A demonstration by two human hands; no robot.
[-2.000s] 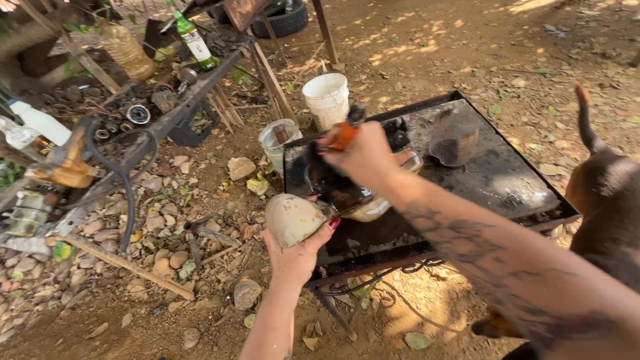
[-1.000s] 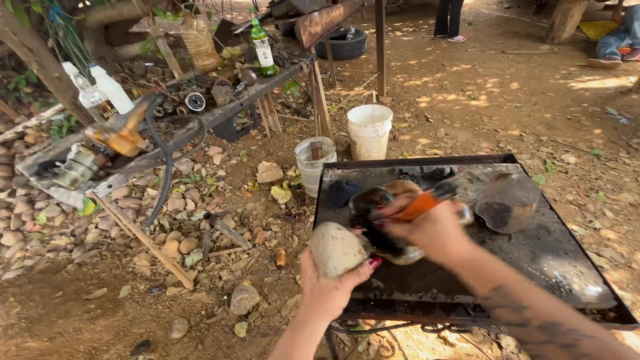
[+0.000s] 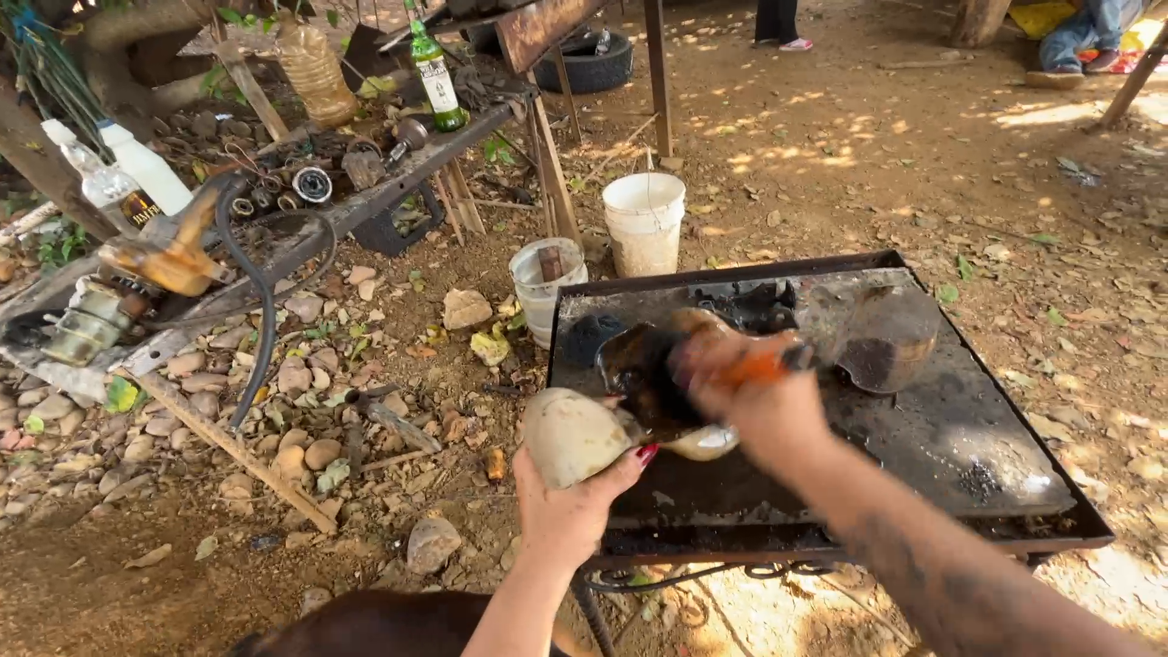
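My left hand (image 3: pixel 570 497) grips the pale rounded end of a hollow, dark-insided part (image 3: pixel 573 438), whose material I cannot tell. The rest of the part lies over the metal-rimmed tabletop. My right hand (image 3: pixel 757 383), blurred, is closed around an orange handle (image 3: pixel 762 363), at the part's dark inner side; the tool's working end is blurred and mostly hidden. Behind the part a black wet lump (image 3: pixel 748 306) rests on the table. To the right stands a cut clear plastic container (image 3: pixel 885 342) with dark matter in it.
The metal table (image 3: pixel 967 438) has a raised rim. Behind it stand a white bucket (image 3: pixel 644 228) and a clear bucket (image 3: pixel 545 297). A bench (image 3: pixel 365 205) at left holds bottles, an angle grinder (image 3: pixel 173 246) and metal parts. A dark-furred animal (image 3: pixel 392 625) is below; people's legs (image 3: pixel 776 18) show far off.
The right hand with the orange handle has shifted over the part, while the left hand keeps its hold. The dark animal, at the right two seconds ago, now shows at the bottom. The view has swung.
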